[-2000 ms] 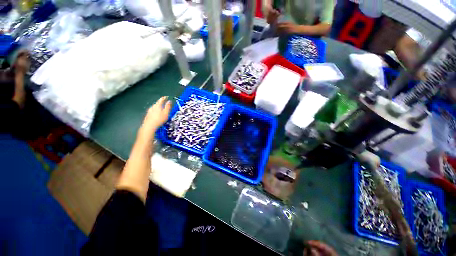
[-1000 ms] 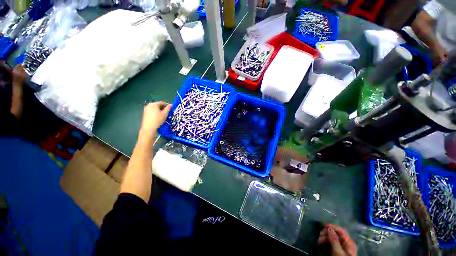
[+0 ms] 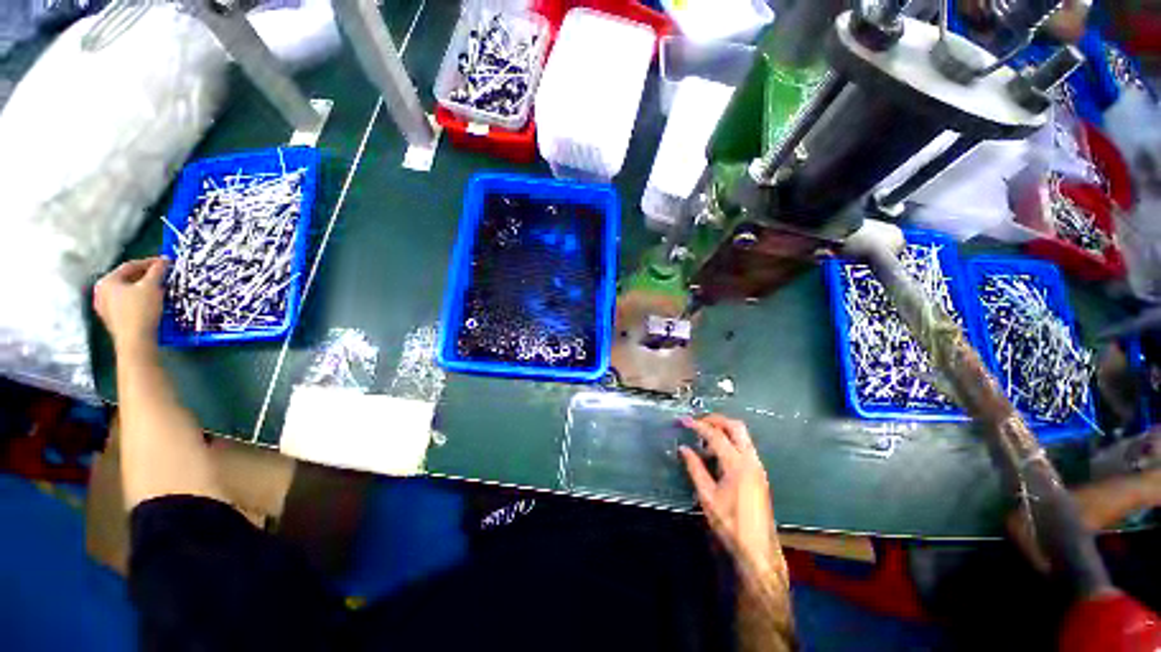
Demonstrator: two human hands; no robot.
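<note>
My left hand (image 3: pixel 131 299) is at the left rim of a blue tray of slim silvery rods (image 3: pixel 236 248), its fingers curled on the rim. A second blue tray (image 3: pixel 611 274), holding small dark parts, stands apart to its right. My right hand (image 3: pixel 728 474) is beside the right end of a shallow clear plastic box (image 3: pixel 611 446) at the table edge, fingers apart, with nothing visible in them. The green lever press (image 3: pixel 777 96) stands beyond, its small metal block (image 3: pixel 667 331) on a brownish base plate.
The wrapped press lever (image 3: pixel 968 369) slants to a red knob (image 3: pixel 1111 624) at lower right. Two blue trays of silvery parts (image 3: pixel 907 410) stand right of the press. A white pad (image 3: pixel 359 431) lies at the front edge. A large whitish bag (image 3: pixel 96 140) is far left. Another person's arm (image 3: pixel 1114 499) shows at right.
The view has turned to the right. The blue tray of rods has moved left, away from the tray of dark parts, with my left hand at its rim. My right hand is now closer to the clear box.
</note>
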